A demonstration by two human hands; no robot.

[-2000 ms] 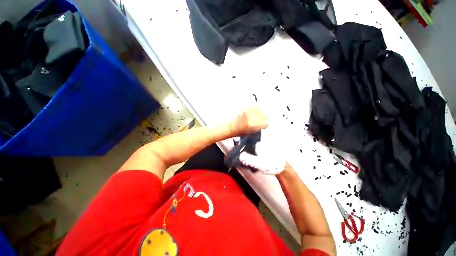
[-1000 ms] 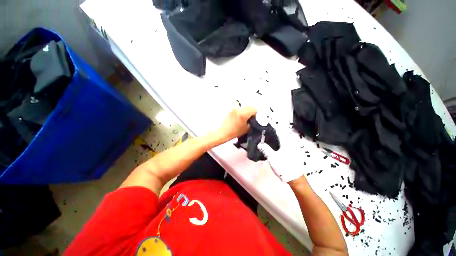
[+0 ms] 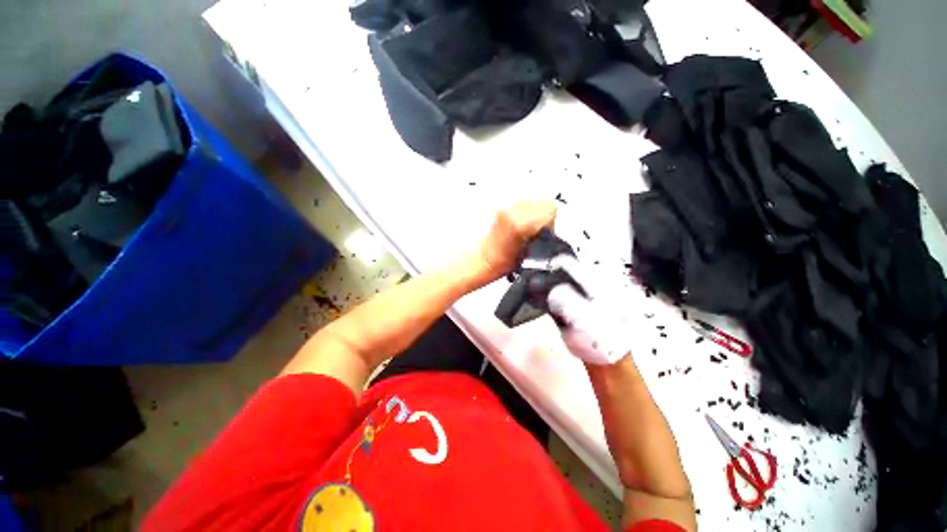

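A crumpled black fabric piece point(image 3: 528, 298) is held between both my hands above the table's near edge. My left hand point(image 3: 516, 234) is bare and grips its upper end. My right hand point(image 3: 589, 312) wears a white glove, which blends into the white tabletop, and its fingers are on the piece's right side. A greyer face of the piece shows at its lower left. The fingertips of both hands are partly hidden by the fabric.
A large black fabric heap point(image 3: 768, 229) covers the table's right side. More black pieces point(image 3: 467, 68) lie at the far side. Red thread snips point(image 3: 724, 337) and red-handled scissors point(image 3: 743, 464) lie at right among black trimmings. A blue bin point(image 3: 223, 249) with black pieces stands at left.
The black piece has been turned and bunched differently between my hands. My gloved right hand has moved up and closed more around it. The camera view has shifted slightly.
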